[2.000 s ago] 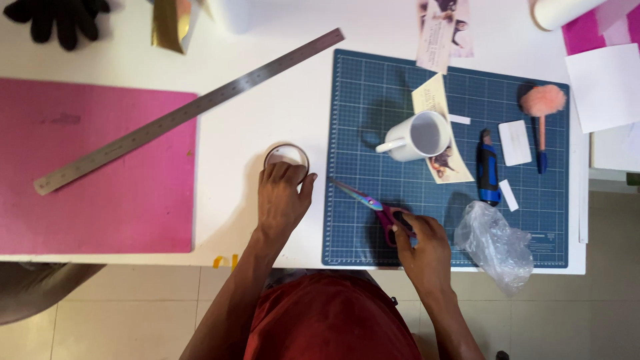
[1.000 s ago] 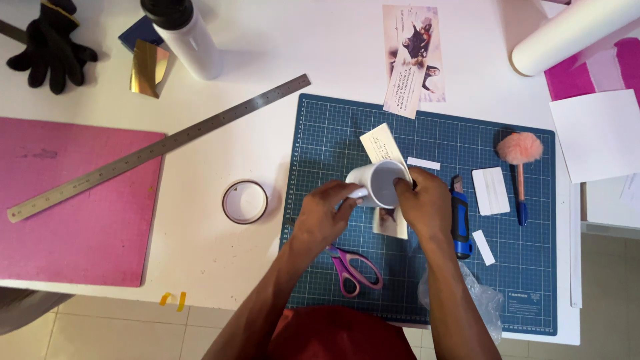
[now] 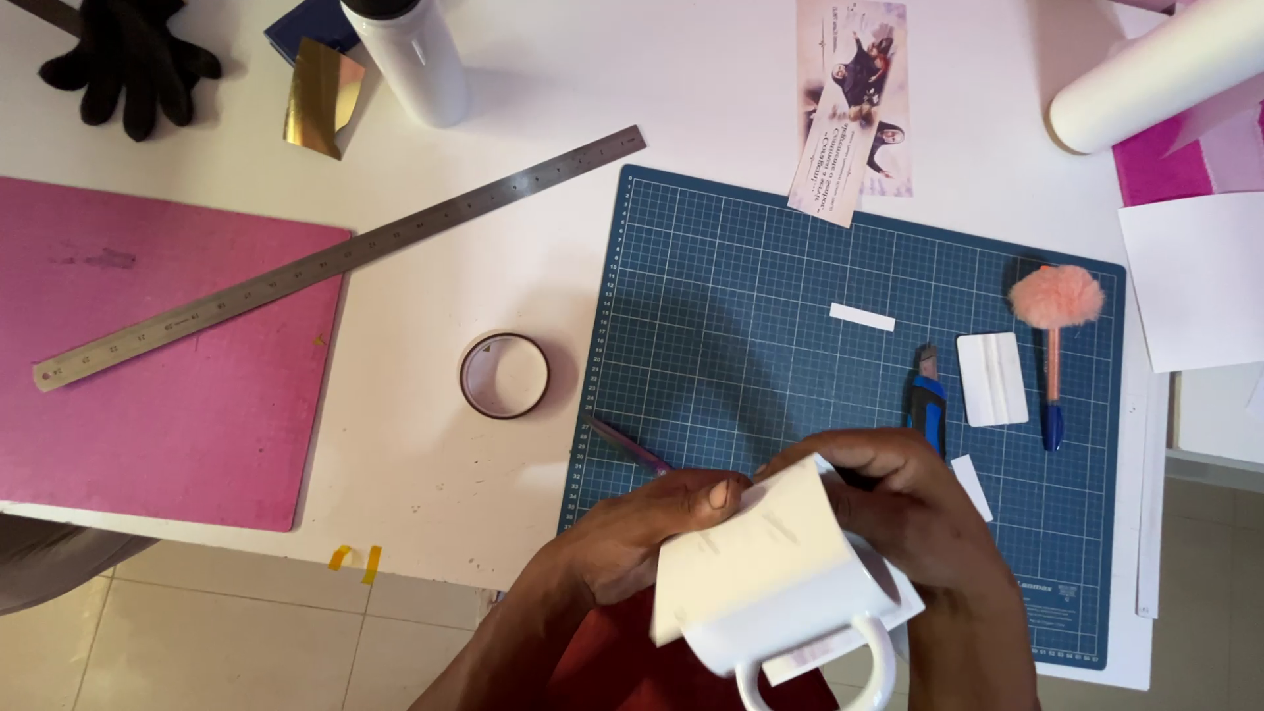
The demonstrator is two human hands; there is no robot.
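Close to my body, over the near edge of the blue cutting mat (image 3: pixel 731 365), both hands hold a white mug (image 3: pixel 790 602) with its handle toward me. A sheet of paper (image 3: pixel 750 543) wraps partly around the mug. My left hand (image 3: pixel 642 528) presses the paper with its thumb on top. My right hand (image 3: pixel 918 504) grips the mug and paper at the rim side. Scissors (image 3: pixel 632 444) lie on the mat beyond my left hand, their handles hidden. A blue utility knife (image 3: pixel 927 400) lies just past my right hand. A tape roll (image 3: pixel 504 375) rests left of the mat.
A steel ruler (image 3: pixel 346 257) lies partly over a pink board (image 3: pixel 158 355). Printed strips (image 3: pixel 839 168) overlap the mat's far edge. A white squeegee card (image 3: pixel 992 380) and a pompom pen (image 3: pixel 1054 346) are at right. A white bottle (image 3: pixel 415 69), black glove (image 3: pixel 133 69) and white roll (image 3: pixel 1155 74) stand or lie farther back.
The mug has moved from above the mat toward my body. The paper strip that lay on the mat beneath it is gone from there, and paper is now around the mug in my hands.
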